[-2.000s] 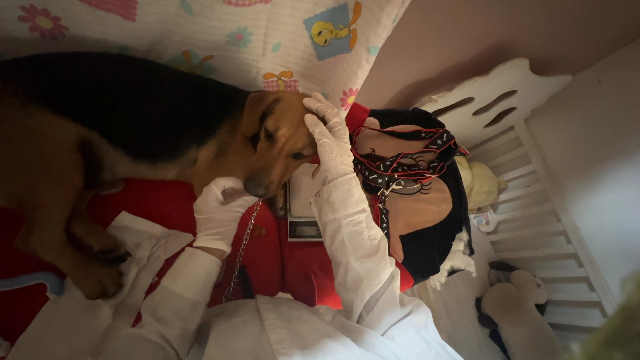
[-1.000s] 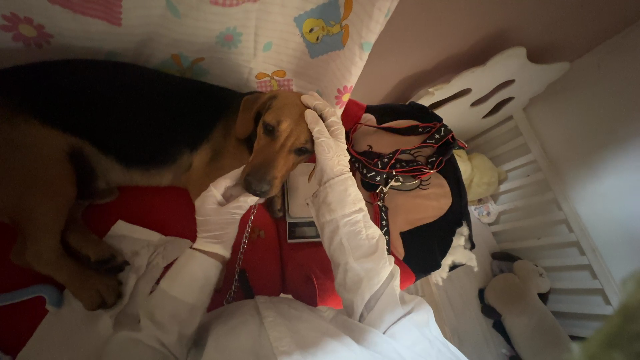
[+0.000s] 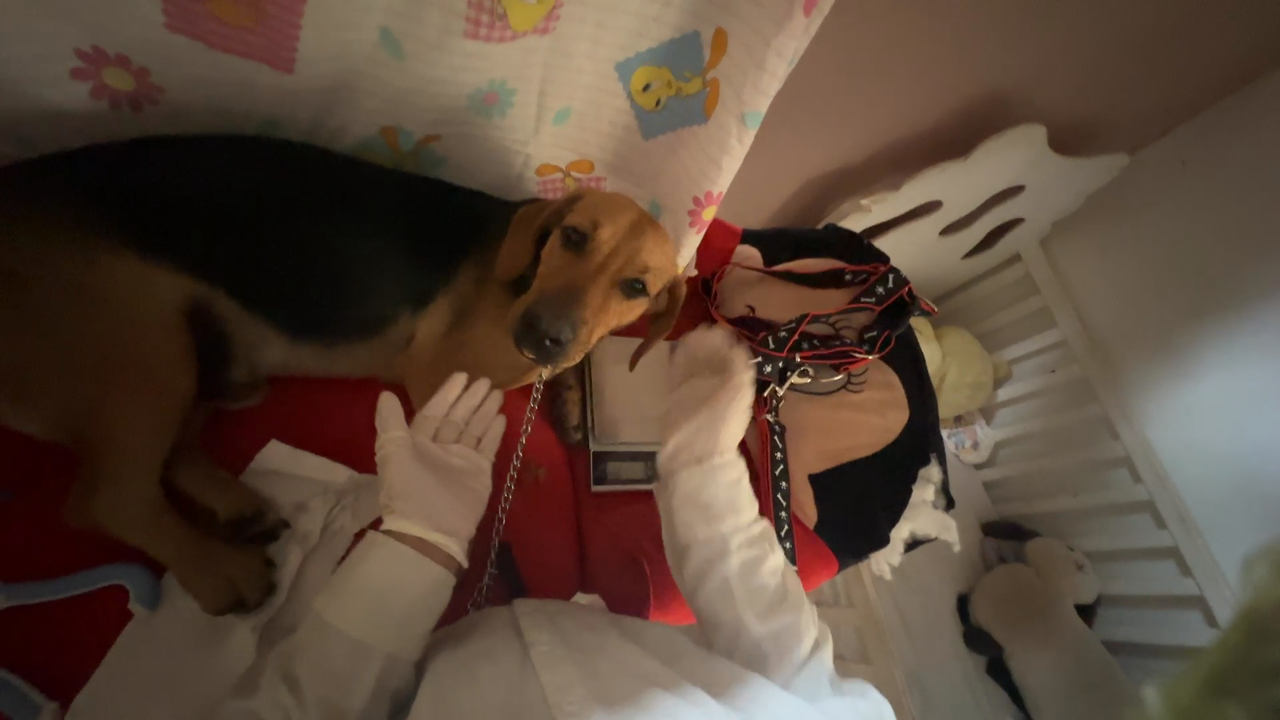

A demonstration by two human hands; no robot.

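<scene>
A black and tan dog (image 3: 300, 250) lies on a red cover (image 3: 545, 500), its head raised and turned toward me. My left hand (image 3: 440, 455), in a white glove, is palm up below the dog's muzzle, fingers apart, holding nothing. Beside it a metal chain (image 3: 510, 480) hangs from under the dog's chin. My right hand (image 3: 708, 380), also gloved, is blurred, right of the dog's ear and partly over a small scale-like device with a display (image 3: 622, 468); its fingers are not clear. Right of that hand lies a black leash with a bone pattern and red edges (image 3: 785, 450).
Behind the dog hangs a printed cloth (image 3: 400, 60). The leash rests on a cushion with a printed face (image 3: 860, 425). A white slatted crib rail (image 3: 1120, 440), a yellow plush toy (image 3: 960, 365) and a black and white plush toy (image 3: 1040, 610) are at right. White cloth (image 3: 300, 500) lies under the dog's paw.
Both hands have come away from the dog's head. The left was at its muzzle and the right on top of its head. The dog's face has turned toward the camera.
</scene>
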